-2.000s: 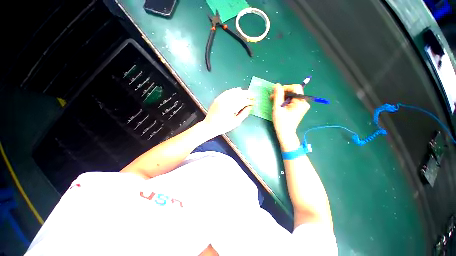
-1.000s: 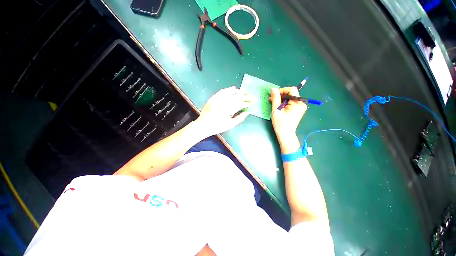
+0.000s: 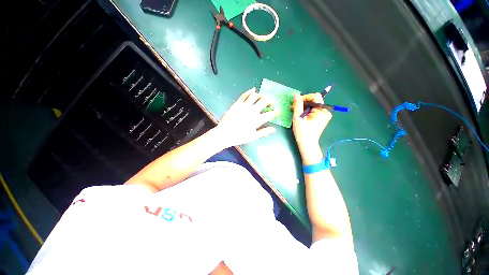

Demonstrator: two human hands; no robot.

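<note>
A flat green square slip (image 3: 282, 102) lies on the green mat in front of me, with darker marks on its right part. My left hand (image 3: 247, 119) lies flat over its left edge, fingers spread, and covers part of it. My right hand (image 3: 312, 119), with a blue band at the wrist, is at the slip's right edge. It holds a dark pen (image 3: 328, 107) with a blue end and a second dark stick (image 3: 324, 92) with a pale and blue end. The writing tips are hidden or too small to tell.
Open cutters (image 3: 220, 33), a cream tape roll (image 3: 260, 22), another green slip (image 3: 234, 6) and a black slab (image 3: 158, 5) lie at the top. A coiled blue cord (image 3: 395, 134) crosses the mat. A conveyor (image 3: 375, 70) carries boards (image 3: 456, 158) at right; a black tray (image 3: 96, 129) sits below the bench edge.
My left hand's fingers have spread apart over the slip; before, they were closer together. My right hand stays at the slip's right edge with the pens. The view has shifted slightly since the earliest frame.
</note>
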